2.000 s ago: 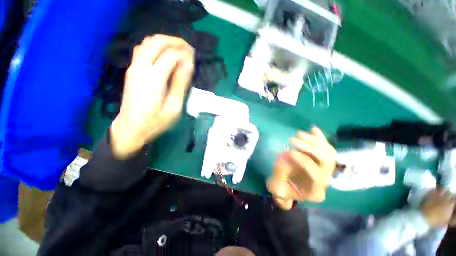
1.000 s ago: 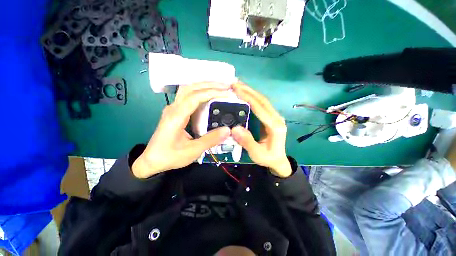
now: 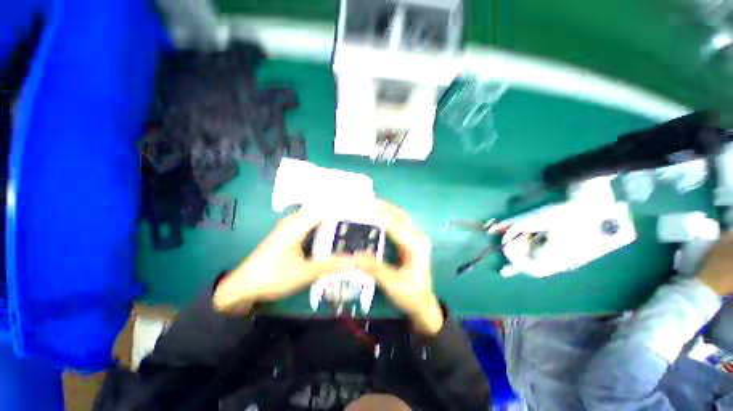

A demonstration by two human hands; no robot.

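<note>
The picture is blurred. A white camera housing (image 3: 344, 292) lies in front of me on the green bench, its arm pointing up and to the left. A black face plate (image 3: 358, 239) sits on its square front. My left hand (image 3: 277, 261) holds the housing's left side, thumb at the plate's lower edge. My right hand (image 3: 407, 269) holds the right side, its thumb close to the other thumb. Red wire leads (image 3: 350, 325) trail from the housing's lower end towards me.
Black plates (image 3: 213, 120) lie piled beside a blue bin (image 3: 76, 185). A white screw feeder (image 3: 386, 112) stands ahead. A dark electric screwdriver (image 3: 615, 156), another housing (image 3: 563, 233) and white loops (image 3: 474, 112) are to the right. A person's grey sleeve (image 3: 655, 333) is at far right.
The view has tilted up, so the bench things sit lower in the picture and the conveyor edge shows. Both hands remain around the housing. The second housing lies turned differently.
</note>
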